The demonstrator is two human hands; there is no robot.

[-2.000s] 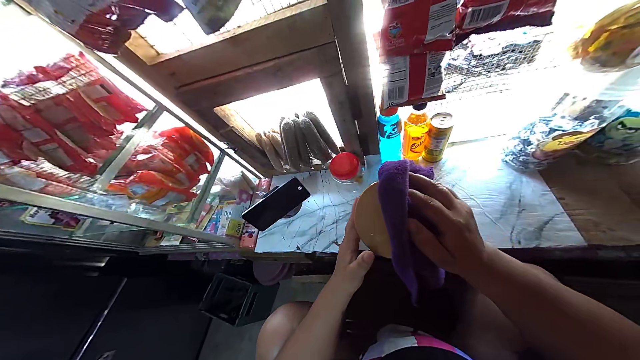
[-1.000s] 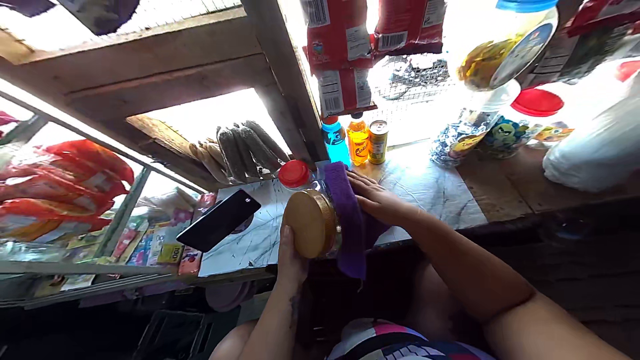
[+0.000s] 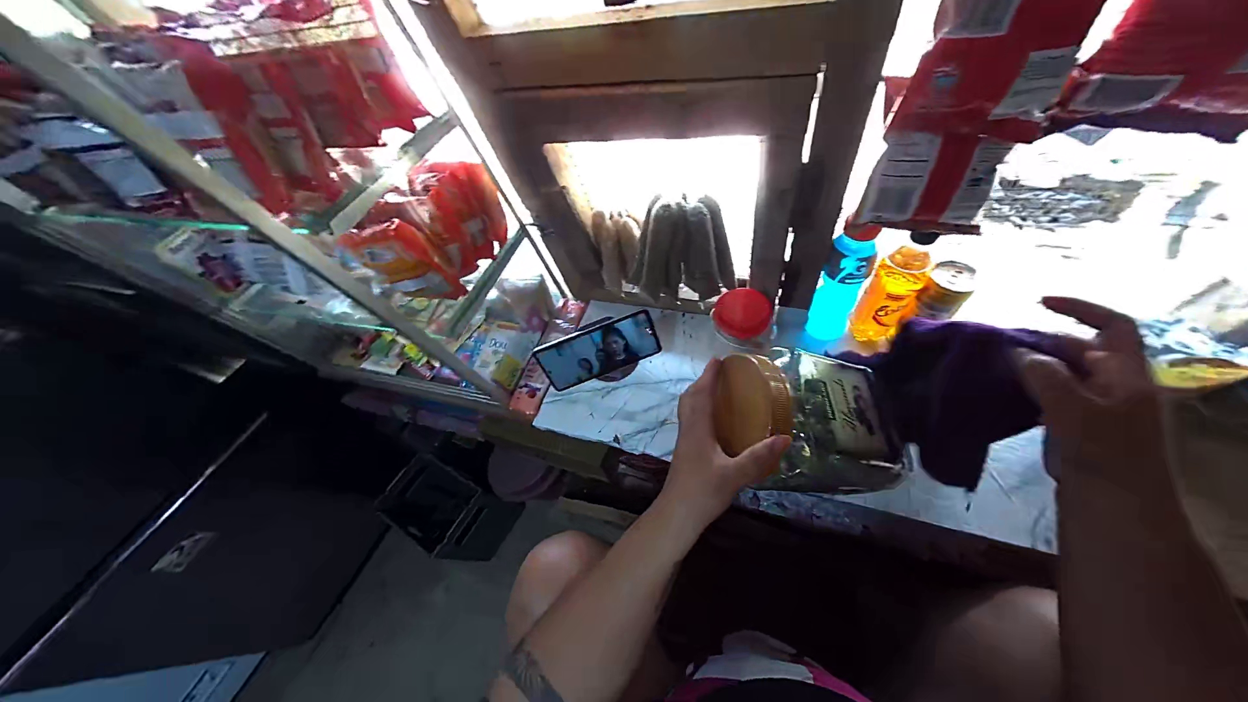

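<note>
My left hand (image 3: 710, 453) grips the tan screw lid (image 3: 749, 405) of a clear plastic jar (image 3: 843, 424). The jar lies tilted on its side, its base toward the right, and bears a dark printed label. A purple cloth (image 3: 960, 395) hangs from my right hand (image 3: 1097, 366), bunched beside the jar's base. Past the lid stands a small jar with a red lid (image 3: 744, 314). A phone (image 3: 598, 350) with its screen lit leans at a slant on the marble-patterned counter (image 3: 604, 419), left of my hands.
A blue drink bottle (image 3: 837, 288), an orange drink bottle (image 3: 890, 292) and a can (image 3: 946, 290) stand behind the jar. Red packets (image 3: 975, 117) hang above them. On the left is a glass display case (image 3: 292, 244) with packets. A black crate (image 3: 444, 507) sits on the floor.
My right hand has moved right with the purple cloth, off the jar's side, and more of the jar shows. My left hand has moved onto the lid. The phone's screen, dark before, now shows a picture.
</note>
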